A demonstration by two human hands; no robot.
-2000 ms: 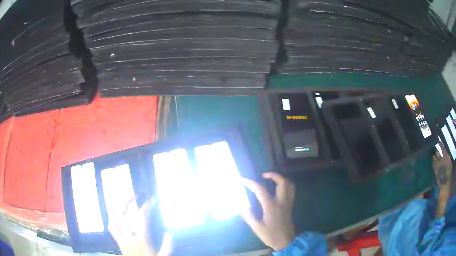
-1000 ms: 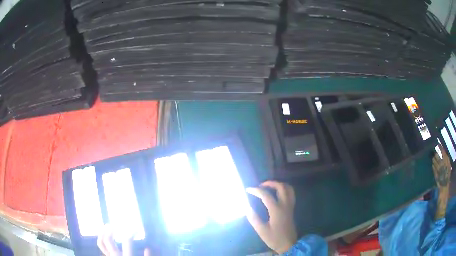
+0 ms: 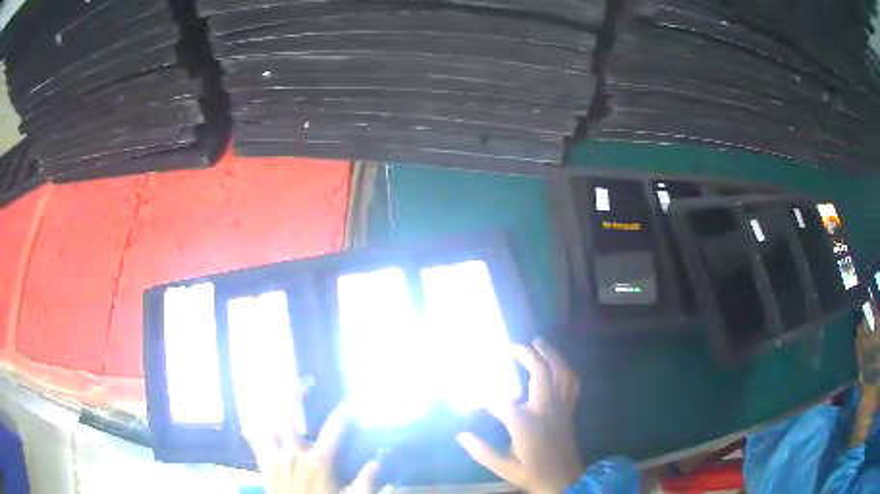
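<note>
A black phone tray (image 3: 323, 282) lies tilted across the red mat and the green mat. Four phones with glaring white screens sit side by side in it, the leftmost phone (image 3: 193, 357) included. My right hand (image 3: 540, 420) is at the lower right of the rightmost phone (image 3: 468, 328), fingers spread at its edge. My left hand (image 3: 311, 453) is at the tray's front, fingers spread over the lower end of the second phone (image 3: 262, 352). Glare washes out the fingertips, and the left hand is cut off by the lower edge.
Tall stacks of black trays (image 3: 405, 87) line the back. Two overlapping trays with mostly dark phones (image 3: 627, 241) lie on the green mat (image 3: 463, 203) to the right. The red mat (image 3: 193, 222) is left. Another person's hand (image 3: 868, 362) and blue sleeve (image 3: 796, 453) are at far right.
The view has shifted left, so things appear further right. My left hand has moved up and right from the tray's front. My right hand's fingers are now more spread at the rightmost phone's lower corner.
</note>
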